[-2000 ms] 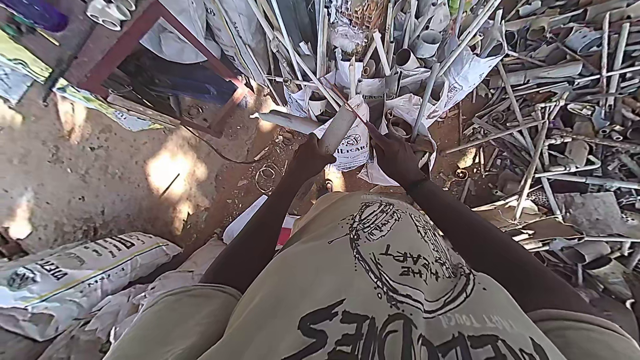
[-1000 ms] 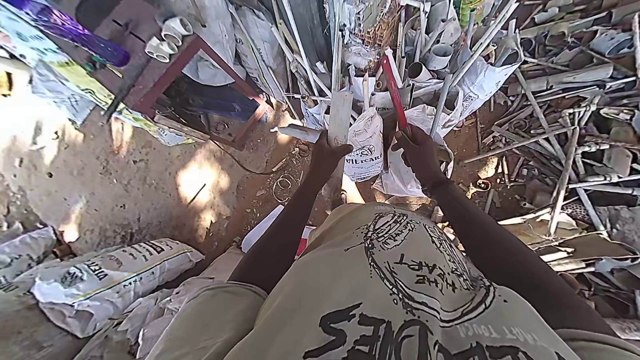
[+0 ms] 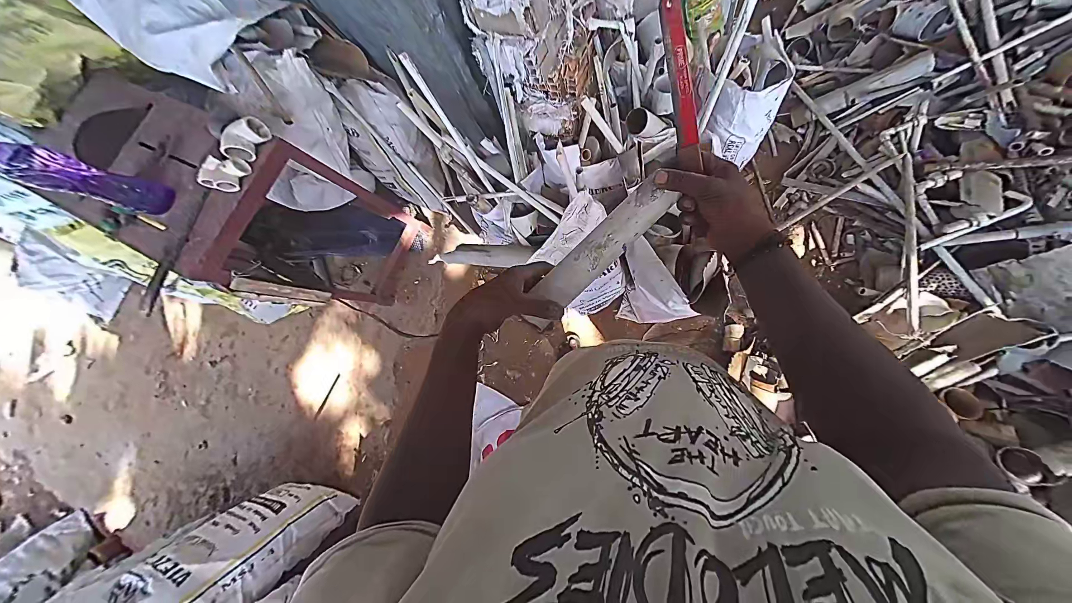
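A grey-white plastic pipe (image 3: 607, 239) slants across the space between my hands, above several printed sacks. My left hand (image 3: 507, 295) grips its lower left end, thumb on top. At the upper right end, my right hand (image 3: 716, 201) touches the pipe with its thumb and holds a red flat-bladed tool (image 3: 680, 79), seemingly a saw, which points away from me. The fingers of my right hand partly hide the tool's lower end. Another pale pipe (image 3: 486, 255) lies just beyond my left hand.
Printed sacks (image 3: 745, 117) hold upright pipe offcuts. A large heap of pipe scraps (image 3: 904, 184) spreads at right. A reddish-brown frame (image 3: 272, 159) with white pipe fittings (image 3: 243, 138) stands at left. Filled sacks (image 3: 260, 536) lie at lower left on the dirt floor (image 3: 209, 402).
The pipe has gone from nearly upright to slanting up to the right. My right hand, with the red tool, has come to the pipe's far end; a second ago it was apart from the pipe.
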